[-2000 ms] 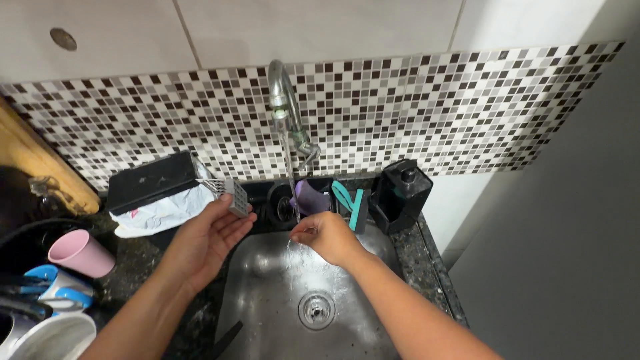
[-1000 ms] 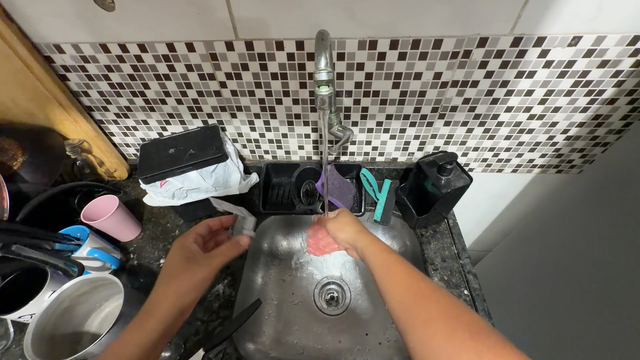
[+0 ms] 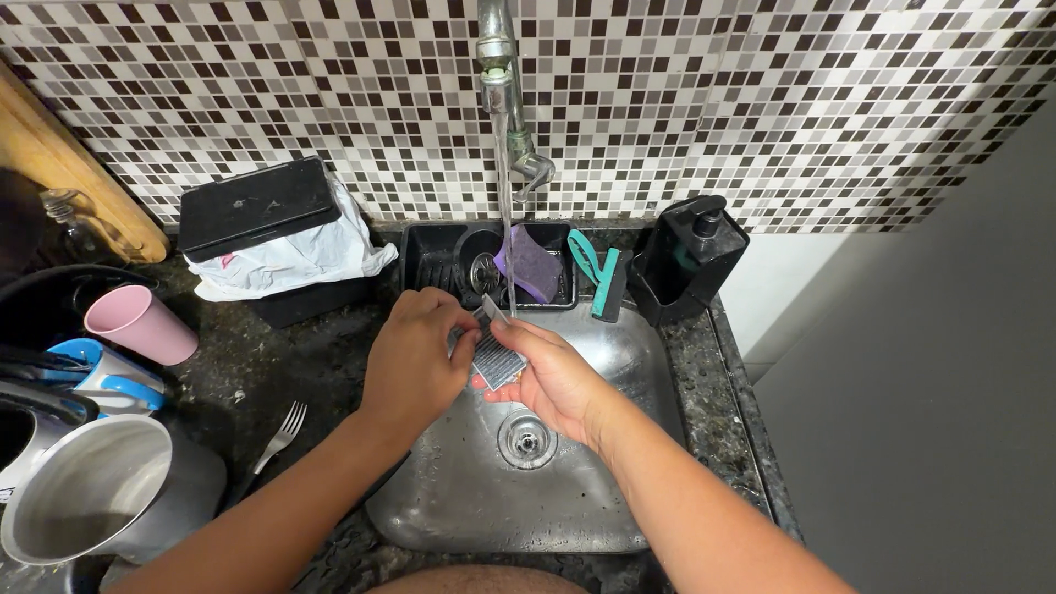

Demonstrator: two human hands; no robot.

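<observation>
Both my hands meet over the back of the steel sink. My right hand holds a small flat grey packet with fine writing, its thumb on the upper edge. The curled fingers of my left hand pinch at the packet's left side; what exactly they grip is partly hidden. Water runs from the metal faucet just behind the packet. A black caddy with a purple sponge stands behind my hands.
A teal squeegee and a black soap dispenser stand right of the caddy. On the left are a black-lidded bin with a white bag, a pink cup, a blue-and-white mug, a metal pot and a fork.
My left hand has moved right to meet my right hand. The pinkish thing under the running water one second ago no longer shows there. The view has moved closer.
</observation>
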